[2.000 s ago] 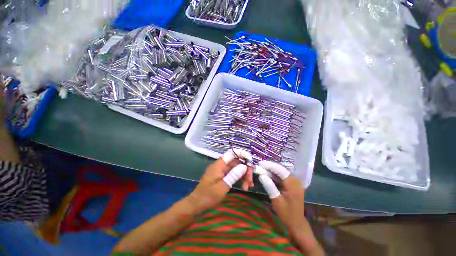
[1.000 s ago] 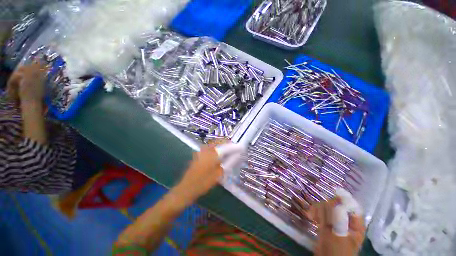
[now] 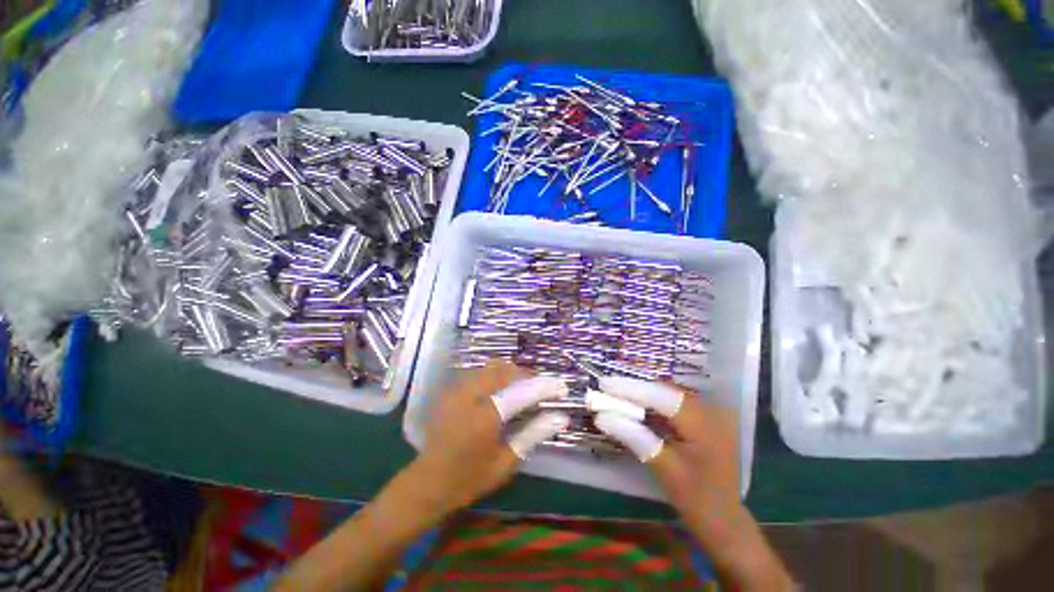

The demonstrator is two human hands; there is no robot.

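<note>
My left hand (image 3: 491,422), with white finger cots, is over the near part of the white center tray (image 3: 740,347), pinching a slim silver piece (image 3: 564,401). My right hand (image 3: 682,434), also in finger cots, faces it closely and pinches a short white insert (image 3: 613,405). The two hands' fingertips nearly meet; whether the silver piece and the insert touch is too small to tell. Under and beyond the hands, slim silver pieces with reddish-dark parts (image 3: 624,306) lie roughly parallel in the tray.
Left tray (image 3: 457,174) holds silver tubes and an open clear bag. Blue tray (image 3: 717,127) behind holds scattered stems. Right tray (image 3: 913,445) holds white inserts under a large plastic bag (image 3: 878,93). A small far tray (image 3: 428,52) holds silver pieces. A striped sleeve (image 3: 69,532) is at lower left.
My left hand has moved from the left tray's near edge to over the center tray. My right hand has left the tray's right part, and both hands now meet. The view has shifted.
</note>
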